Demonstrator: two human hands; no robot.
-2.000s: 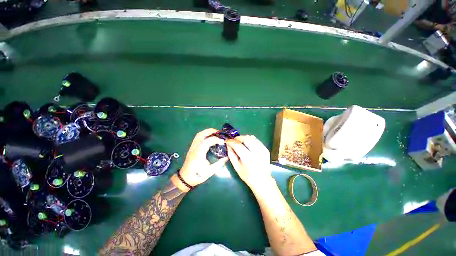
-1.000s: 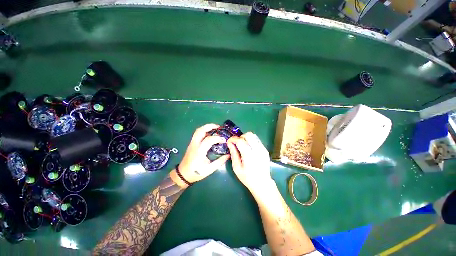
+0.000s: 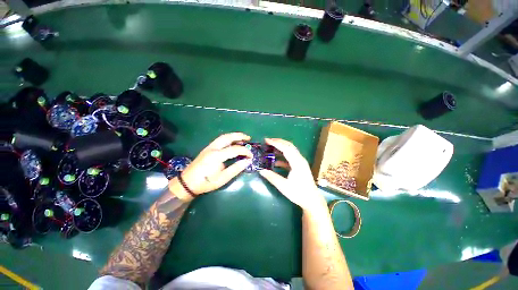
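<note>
A small dark unit with a circuit board [image 3: 258, 158] is held between both hands in front of me, over the green bench. My left hand [image 3: 218, 164] grips it from the left, thumb and fingers at its edge. My right hand [image 3: 292, 173] holds it from the right, with fingers curled around its far side. The fingers hide much of the unit. Its lower part is hard to make out.
A pile of black housings [image 3: 99, 148] with dangling boards lies at left. A cardboard box [image 3: 347, 160] with small copper-coloured pieces, a tape roll [image 3: 355, 218] and a white container [image 3: 417, 158] are at right. Black cylinders [image 3: 300, 43] stand or lie on the far strip.
My right hand has moved from pinching on top of the unit to holding its right side. The far-strip cylinders have shifted right, and another cylinder and more units at upper left now show.
</note>
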